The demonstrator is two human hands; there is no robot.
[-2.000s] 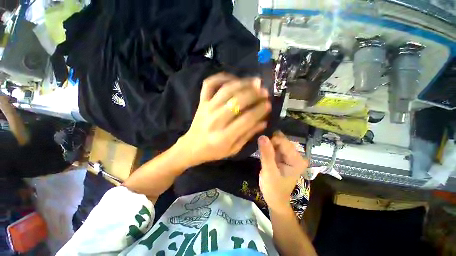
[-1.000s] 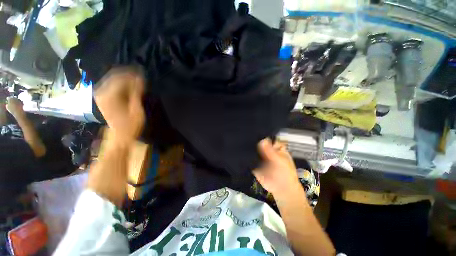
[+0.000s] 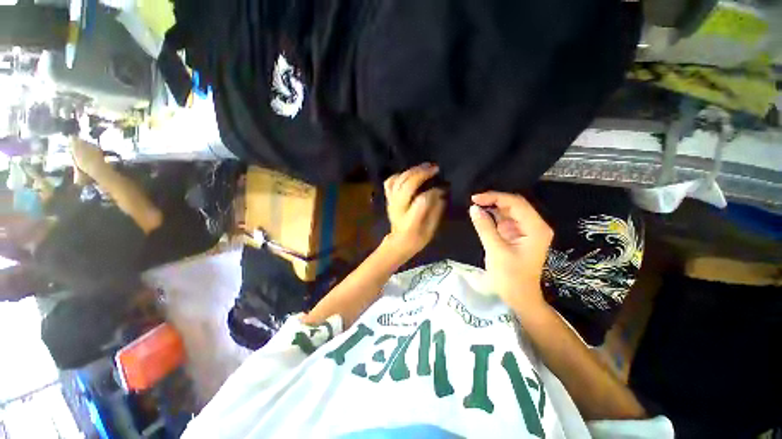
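Note:
The black garment [image 3: 480, 86] lies spread over the table and hangs over its front edge toward the lap. A small white bird-like print [image 3: 286, 86] shows on its left part. My left hand [image 3: 415, 206] is at the garment's lower edge with curled fingers, pinching the black cloth. My right hand [image 3: 513, 230] is just right of it, thumb and forefinger pinched together on a bit of dark cloth. A large white and yellow feathery motif [image 3: 600, 257] on black cloth shows beside my right wrist.
A yellow cloth [image 3: 720, 86] lies by the machine bed at the upper right. A graduated band [image 3: 600, 167] runs along the table edge, with a white cloth scrap [image 3: 677, 195] hanging there. Below left are a cardboard box [image 3: 279, 210], a red-orange bin [image 3: 152, 356] and another person's arm [image 3: 120, 184].
The garment is drawn away from the needle area and spread wider. My left hand has come back from the far left to beside my right hand. The view has shifted, leaving most of the machine out.

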